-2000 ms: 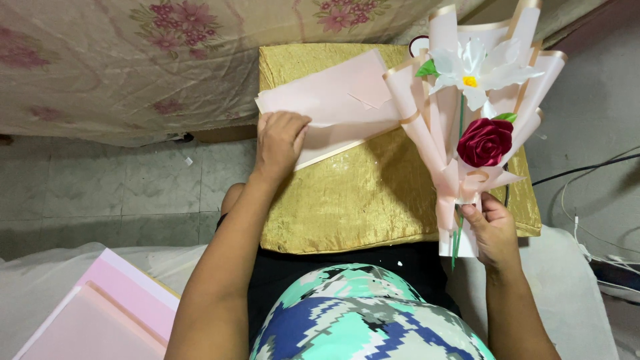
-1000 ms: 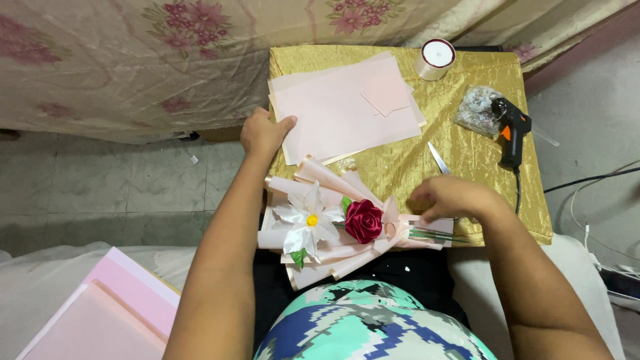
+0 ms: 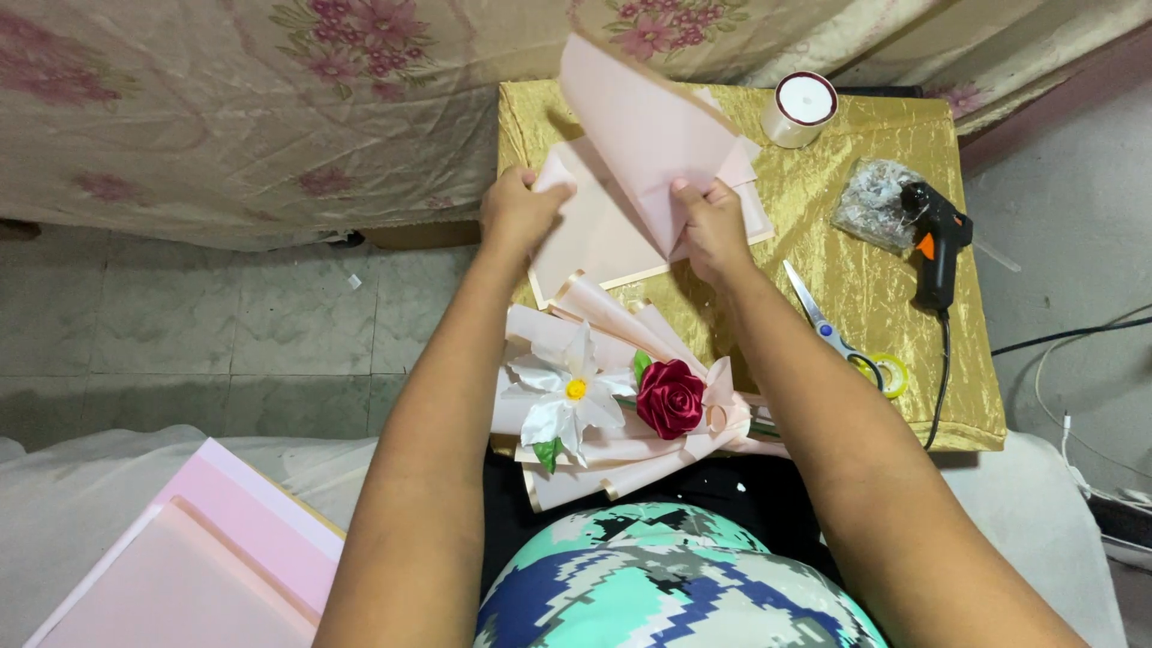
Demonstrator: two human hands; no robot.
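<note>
My right hand (image 3: 713, 227) pinches a pale pink wrapping sheet (image 3: 643, 135) by its lower corner, and the sheet stands raised over the table. At the left, my left hand (image 3: 524, 211) grips the edge of another pale sheet (image 3: 598, 220) that lies on the gold cloth. Close to my lap rests a wrapped bouquet (image 3: 621, 454) on its side, its paper edged in gold. It holds a white ribbon flower (image 3: 571, 391) with a yellow centre and a dark red satin rose (image 3: 670, 399). Its stems are partly hidden behind my right forearm.
On the gold-covered table (image 3: 972, 396) are a ribbon spool (image 3: 801, 103), a clear plastic bag (image 3: 873, 202), a black glue gun (image 3: 940, 247) with its cord, scissors (image 3: 823, 328) and a yellow tape roll (image 3: 891, 373). More pink sheets (image 3: 234, 540) lie at lower left. A floral curtain (image 3: 360, 117) hangs beyond.
The bouquet, held up by my right hand two seconds ago, now lies by my lap. My right hand has moved from beside it to the sheets and lifted one.
</note>
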